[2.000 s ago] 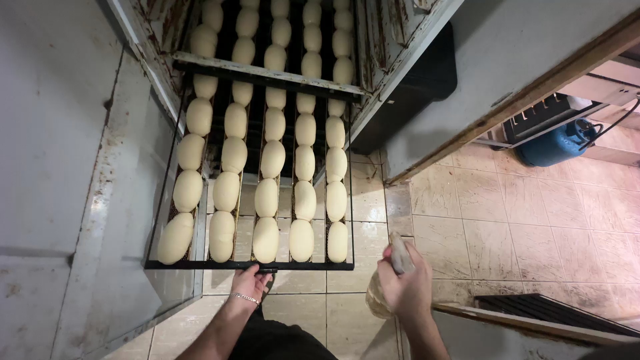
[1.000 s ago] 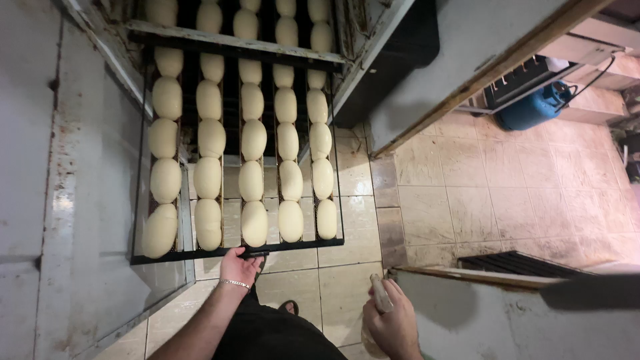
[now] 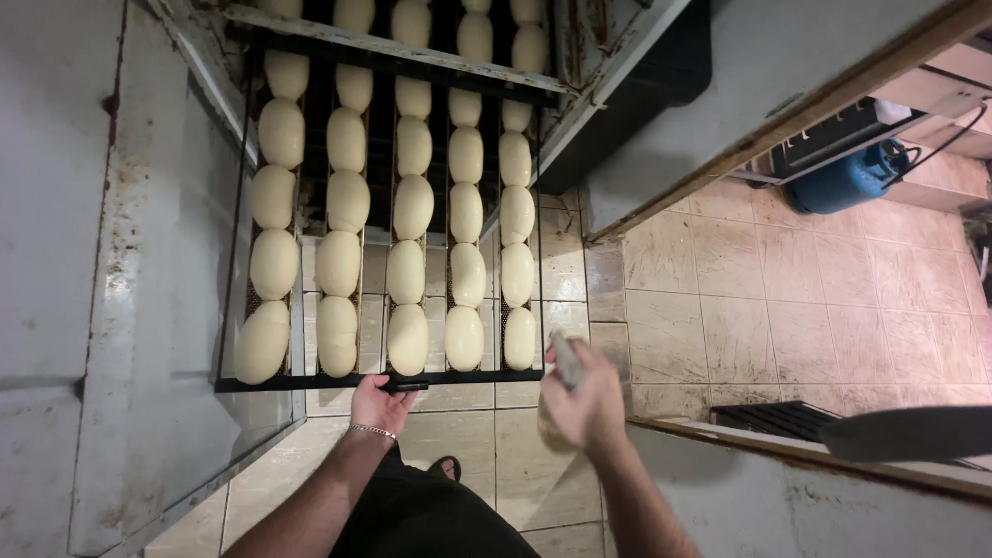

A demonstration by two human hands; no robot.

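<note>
My left hand (image 3: pixel 383 404), with a chain bracelet at the wrist, grips the front edge of a black-framed bread tray (image 3: pixel 480 377) near its middle. Rows of pale, oval dough pieces (image 3: pixel 408 273) lie in the tray's perforated channels. The tray sticks out of a worn metal rack (image 3: pixel 403 48), its back part still under a crossbar. To the right of the tray's front corner, my right hand (image 3: pixel 587 391) is closed around a translucent bottle (image 3: pixel 570 360), whose grey upper part shows above the fingers. The bottle's lower part is blurred and partly hidden by the hand.
A grey metal panel (image 3: pixel 155 256) stands close on the left. A partition with a worn wooden edge (image 3: pixel 775 116) rises at the right, with a blue gas cylinder (image 3: pixel 841 182) beyond it. Lower right is another wood-edged partition (image 3: pixel 806 496) beside a dark slatted rack. My sandalled foot (image 3: pixel 447 467) is on the tiles.
My right hand has moved up beside the tray's front corner since one second ago, with the bottle still in it. My left hand has kept its hold on the tray's front edge.
</note>
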